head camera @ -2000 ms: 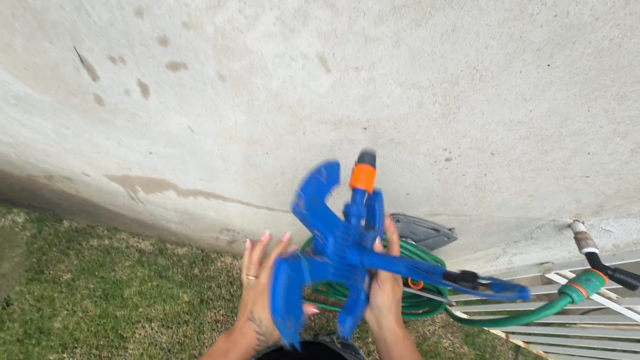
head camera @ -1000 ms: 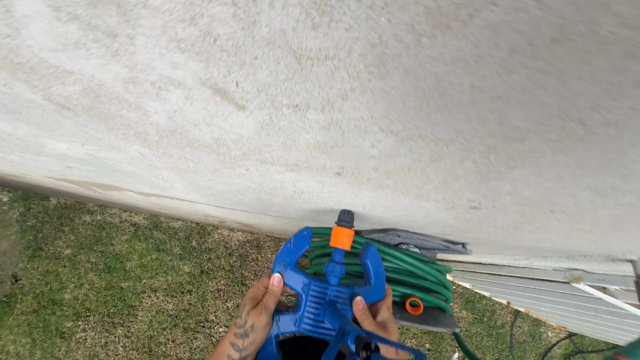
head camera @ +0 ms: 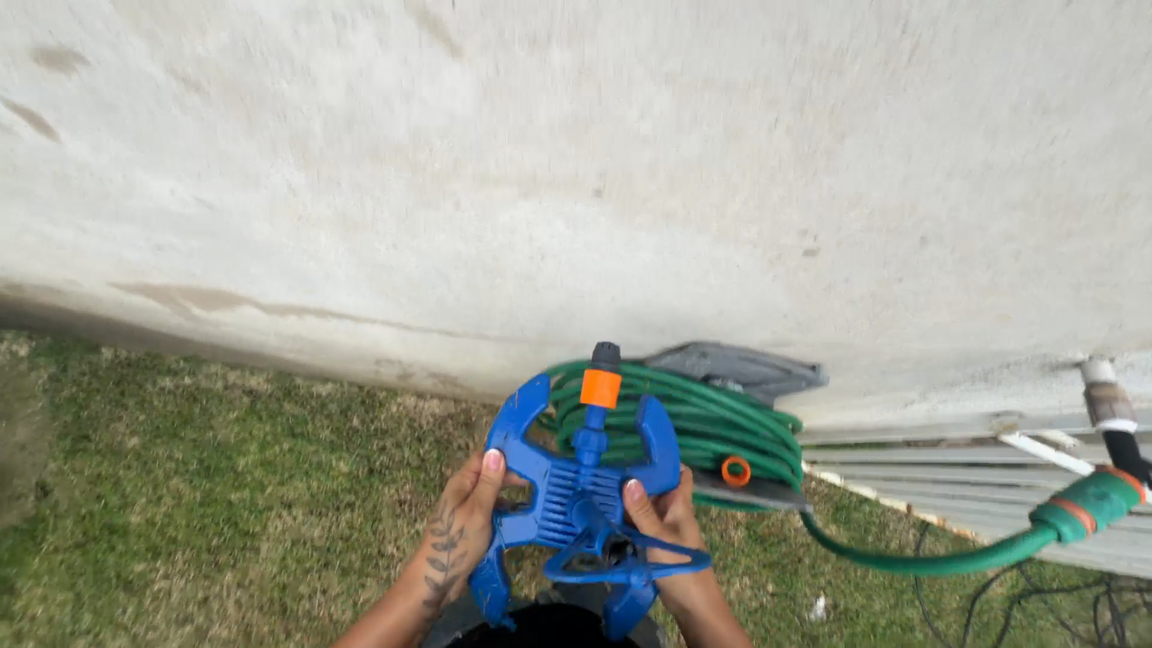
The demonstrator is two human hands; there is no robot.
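Observation:
A blue plastic lawn sprinkler point(head camera: 562, 490) is held between my two hands, its legs spread and its looped arm toward me. An orange and black hose connector point(head camera: 600, 387) sits on its far end, pointing at the wall. My left hand point(head camera: 472, 508) grips the left side of the base with the thumb on top. On the right side, my right hand point(head camera: 670, 517) grips the base in the same way. Behind the sprinkler, a green garden hose point(head camera: 684, 418) lies coiled on a grey reel point(head camera: 738, 364) against the wall.
A pale concrete wall point(head camera: 540, 180) rises ahead, with grass point(head camera: 225, 486) at its foot. The hose runs right to a green and orange fitting point(head camera: 1089, 504) near a wall pipe point(head camera: 1107, 400). Dark cables point(head camera: 1035, 598) lie by white slats point(head camera: 918, 468). A black container point(head camera: 549, 625) is below the sprinkler.
The sprinkler has turned from a sideways tilt, with its looped arm to the right, to having that arm toward me. Both hands now hold the sides of its base.

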